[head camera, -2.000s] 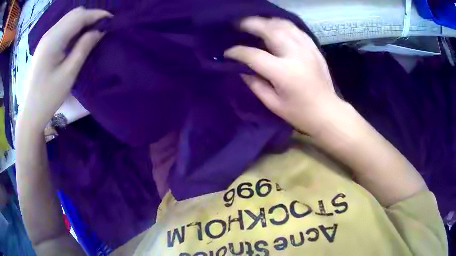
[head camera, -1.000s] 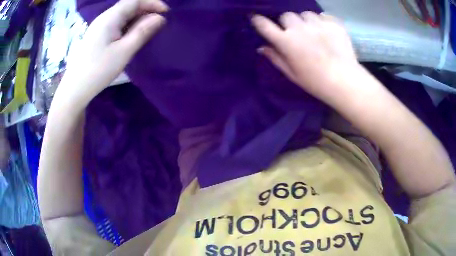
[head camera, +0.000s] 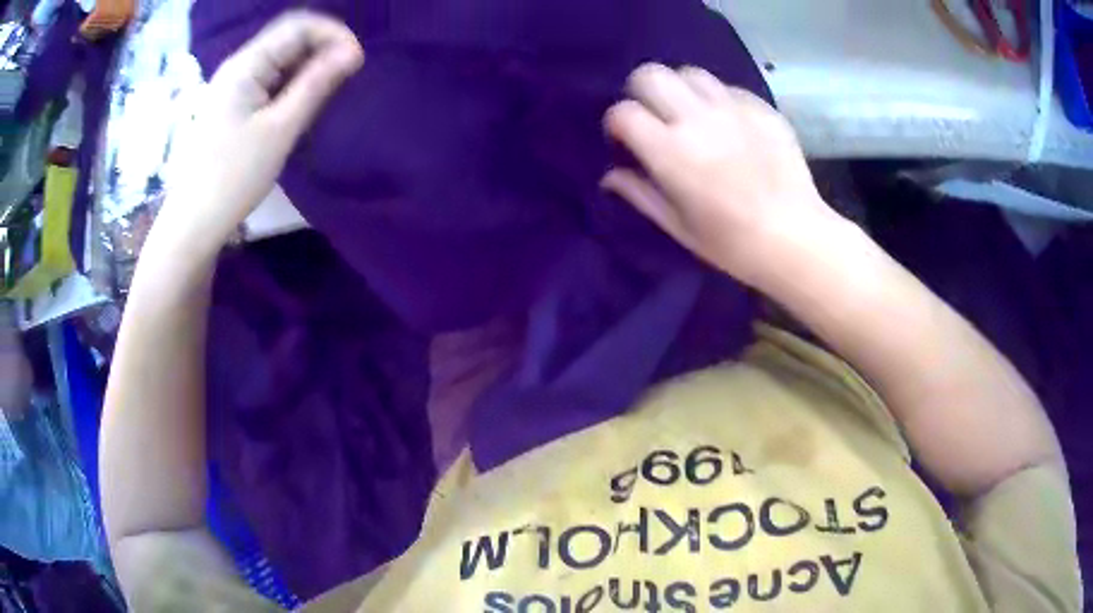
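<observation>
A deep purple garment panel (head camera: 444, 180) covers the bed at the top middle and hangs over the near edge onto the wearer's lap. My left hand (head camera: 270, 102) is at its upper left, fingers curled with thumb and fingertips together at the cloth. My right hand (head camera: 707, 150) rests on the panel's right part, fingers bent and thumb apart; whether it pinches cloth cannot be told. The sewing machine's needle area is not in view.
The pale table surface (head camera: 887, 84) shows at right, with scissors with orange and red handles (head camera: 995, 30) at the top right. A blue tray (head camera: 1075, 72) is at the right edge. More purple cloth (head camera: 312, 407) hangs below the table. A yellow strip (head camera: 56, 222) is at left.
The view has shifted, so the scissors now show. Since a second ago my left hand has moved slightly left and its fingers closed more. My right hand's fingers are more curled and slightly lower.
</observation>
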